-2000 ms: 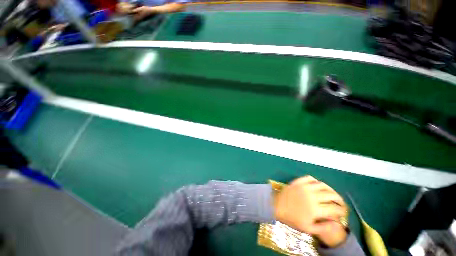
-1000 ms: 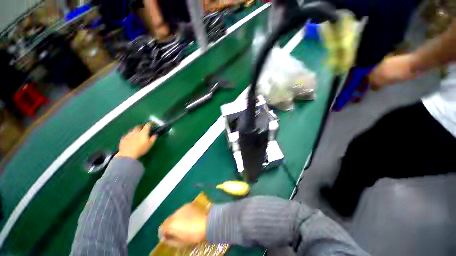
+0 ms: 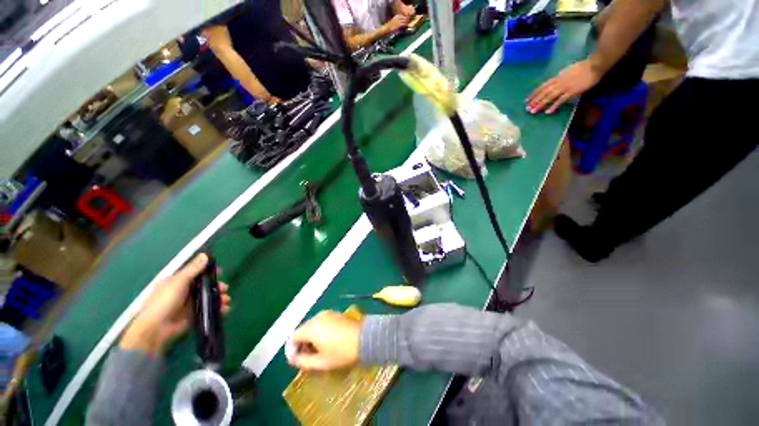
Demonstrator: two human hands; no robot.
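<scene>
My left hand [image 3: 162, 309] is closed round the black handle of a hair dryer body [image 3: 207, 312], held over the conveyor belt. Its ring-shaped silver barrel [image 3: 202, 401] points up at the bottom edge. My right hand [image 3: 326, 341] is over the amber work pad [image 3: 341, 394], fingers curled; whether it holds something small cannot be seen. A yellow-handled awl [image 3: 398, 296] lies beyond the pad. A black electric screwdriver [image 3: 389, 223] hangs upright, partly in front of the black-and-white screw feeder [image 3: 439, 243].
A dark handle with bundled cord [image 3: 281, 218] lies on the green belt. A clear bag of parts [image 3: 478, 137] and a blue bin [image 3: 529, 43] stand farther along the bench. Black dryers [image 3: 279, 133] are heaped across the belt. A person's hand [image 3: 564, 86] rests on the bench at right.
The view has swung along the line. My left hand, over the belt a second ago, now holds the dryer body nearer the bottom left. My right hand stays at the pad.
</scene>
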